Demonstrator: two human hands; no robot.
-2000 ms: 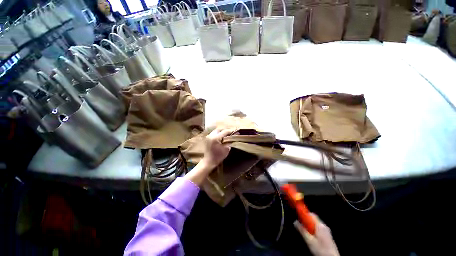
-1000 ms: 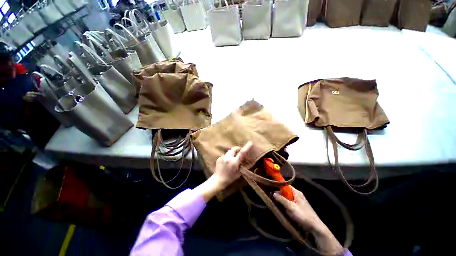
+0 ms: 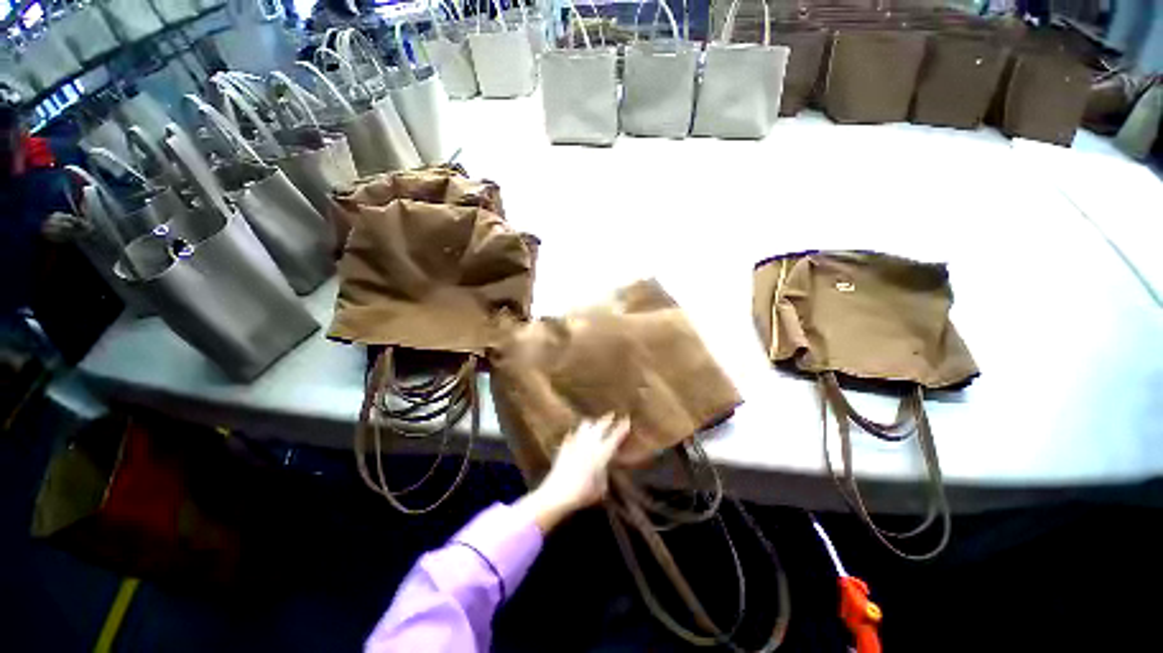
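Note:
A brown soft bag (image 3: pixel 625 364) lies at the table's front edge, its opening towards me and its straps (image 3: pixel 663 561) hanging over the edge. My left hand (image 3: pixel 589 457) grips the bag near its opening, beside the strap ends. An orange-handled tool (image 3: pixel 861 615) with a thin pale tip shows at the bottom right, away from the bag and cut off by the picture's edge. My right hand is out of the picture, so its hold on the tool is hidden.
A pile of brown bags (image 3: pixel 434 274) lies left of the held bag, and another brown bag (image 3: pixel 874 319) lies right. Beige totes (image 3: pixel 236 300) line the left side; more totes and brown bag bodies (image 3: pixel 874 77) stand at the back. A person (image 3: pixel 45 211) is at far left.
The orange tool has moved from the bag opening to the lower right, and my right hand has left the picture. The bag's opening has turned down and its straps hang more freely.

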